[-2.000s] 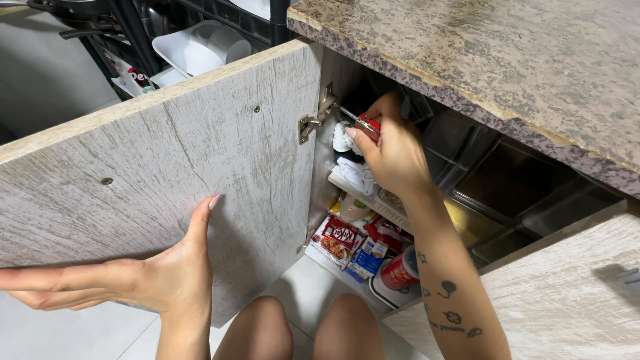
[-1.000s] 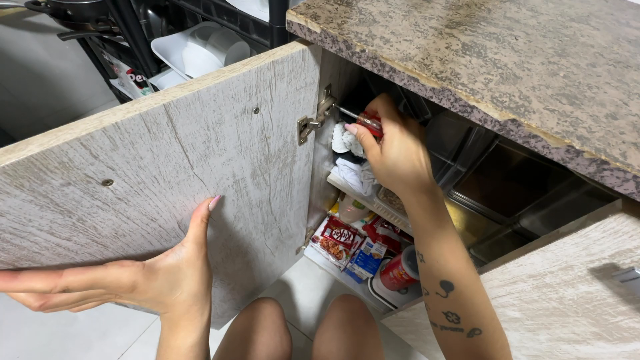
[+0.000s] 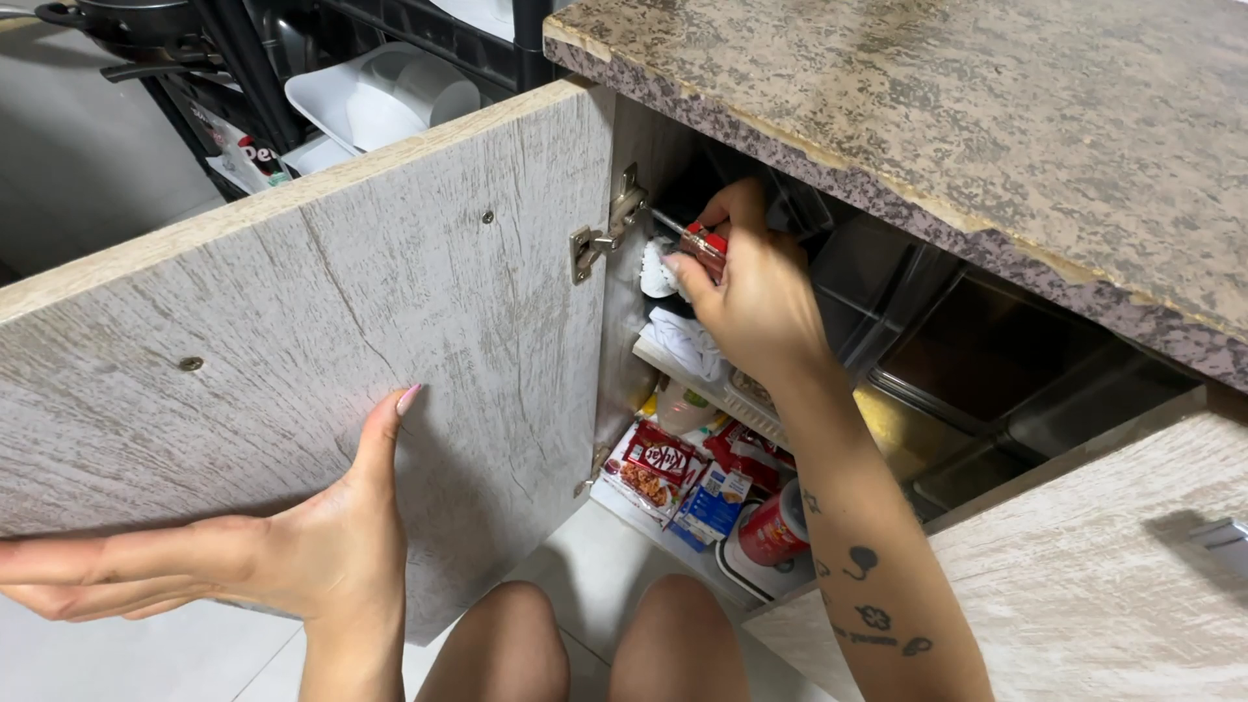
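My right hand [image 3: 756,283] grips the red handle of a screwdriver [image 3: 704,250] inside the cabinet. The screwdriver's shaft points up and left, and its tip is at or close to the upper metal hinge [image 3: 629,203], on the cabinet's side wall. That hinge joins the wall to the open wood-grain cabinet door [image 3: 468,341]. My left hand [image 3: 312,541] supports the door near its lower edge, thumb on the inner face and fingers stretched along the edge. A second hinge [image 3: 591,470] shows lower down, partly hidden.
A stone-patterned countertop [image 3: 926,127] with a chipped edge overhangs the cabinet. Inside are a shelf [image 3: 697,385] with white cloth, food packets [image 3: 658,468] and a red can [image 3: 773,526]. Another door [image 3: 1102,565] stands at right. Behind the open door is a rack with white dishes [image 3: 380,102].
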